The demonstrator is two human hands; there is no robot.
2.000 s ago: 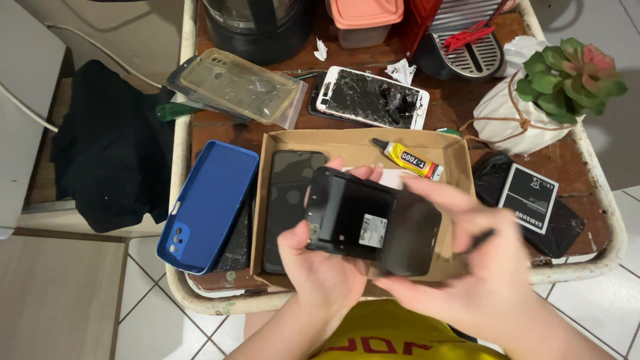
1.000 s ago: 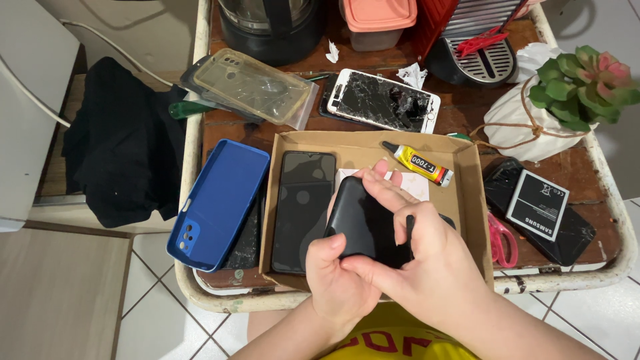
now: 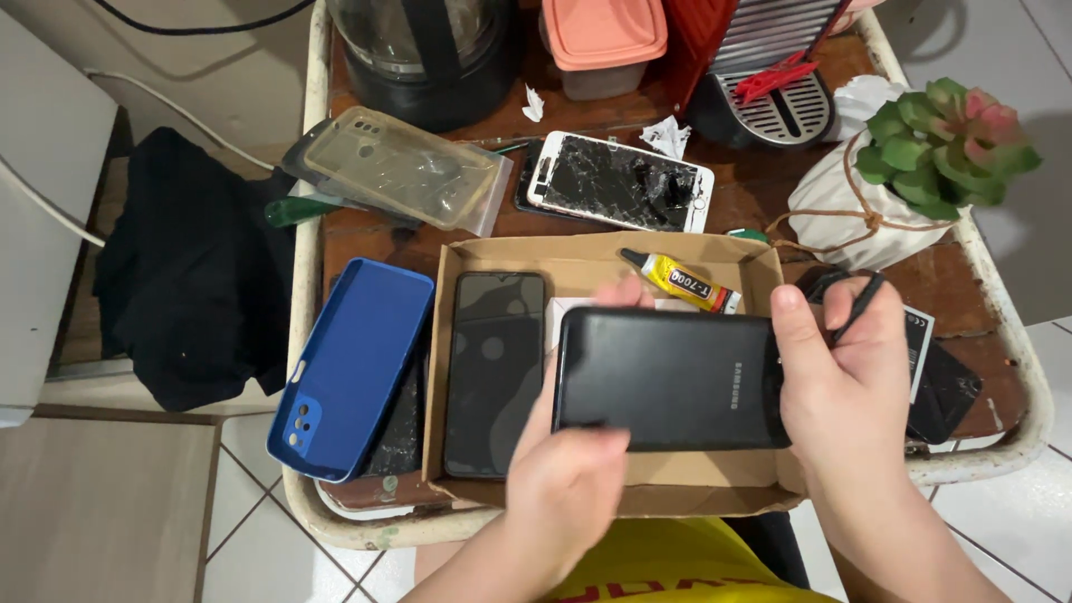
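Note:
A black Samsung phone point(image 3: 662, 377) lies level above an open cardboard box point(image 3: 712, 498), its back facing up. My left hand point(image 3: 574, 469) grips its left end, thumb on the near edge. My right hand point(image 3: 846, 368) holds its right end and also has a thin black tool point(image 3: 859, 308) between the fingers; what kind of tool cannot be told. Inside the box, another dark phone point(image 3: 494, 377) lies at the left, and a yellow T-7000 glue tube point(image 3: 688, 281) is at the back. A white item point(image 3: 556, 322) in the box is partly hidden by the held phone.
A blue phone case point(image 3: 356, 360) sits left of the box. Behind are a clear case point(image 3: 402, 167) and a cracked white phone point(image 3: 621, 182). At right stand a potted succulent point(image 3: 871, 201) and a battery point(image 3: 919, 352) on a dark phone. A coffee machine point(image 3: 762, 75) is at the back.
The held phone was in two parts at first, its inside showing; now the back cover is on it. It has turned level, and my right hand has moved to its right end.

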